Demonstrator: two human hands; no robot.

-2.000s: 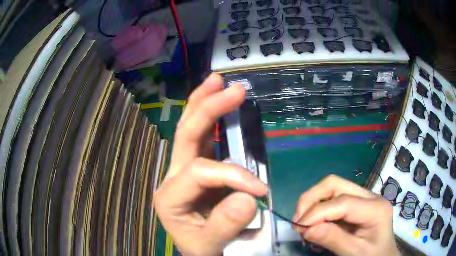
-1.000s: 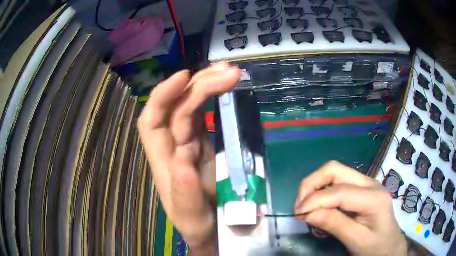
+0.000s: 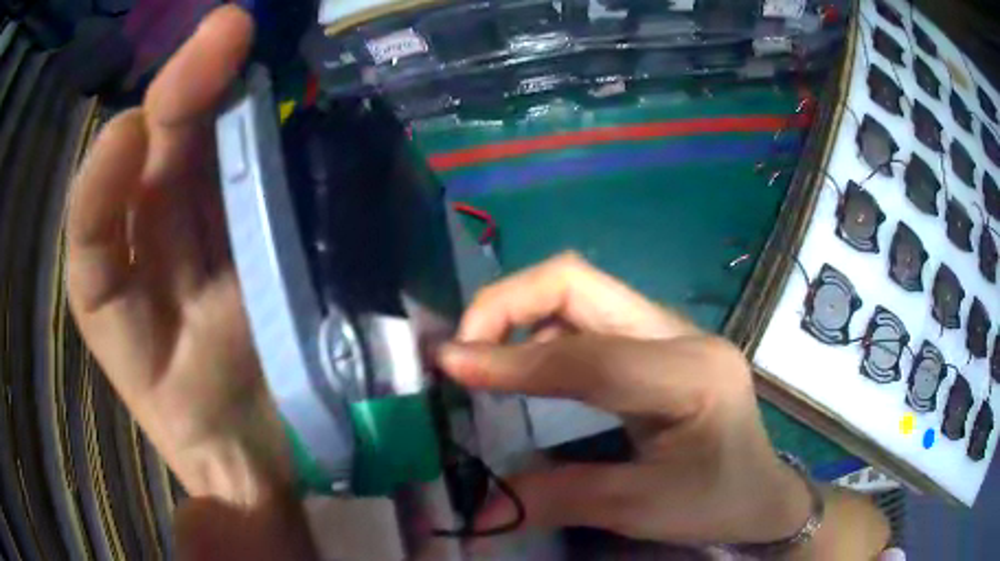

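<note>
The grey clamp lever (image 3: 269,274) stands tilted along the black upper part of the test stand (image 3: 367,208). Green tape (image 3: 395,444) wraps the lever's lower end above the white contact block (image 3: 356,528). My left hand (image 3: 165,274) is left of the lever, palm beside it, fingers spread and one fingertip near its top. My right hand (image 3: 614,384) is at the stand's right side with a blurred dark speaker (image 3: 469,488) between its fingers and the stand. A thin black lead loops below it. The right fingertips partly hide the stand's side.
A white foam tray (image 3: 795,356) of black speakers stands tilted at the right, with yellow and blue dots. Wrapped trays (image 3: 548,66) lie at the back. Stacked tray edges (image 3: 44,329) fill the left. The green mat (image 3: 614,219) has red and blue tape. A red wire shows behind the stand.
The view has shifted closer to the stand and to the right. My right hand has moved from holding the lead out at the contact block to the stand's side. The contact block is now mostly cut off.
</note>
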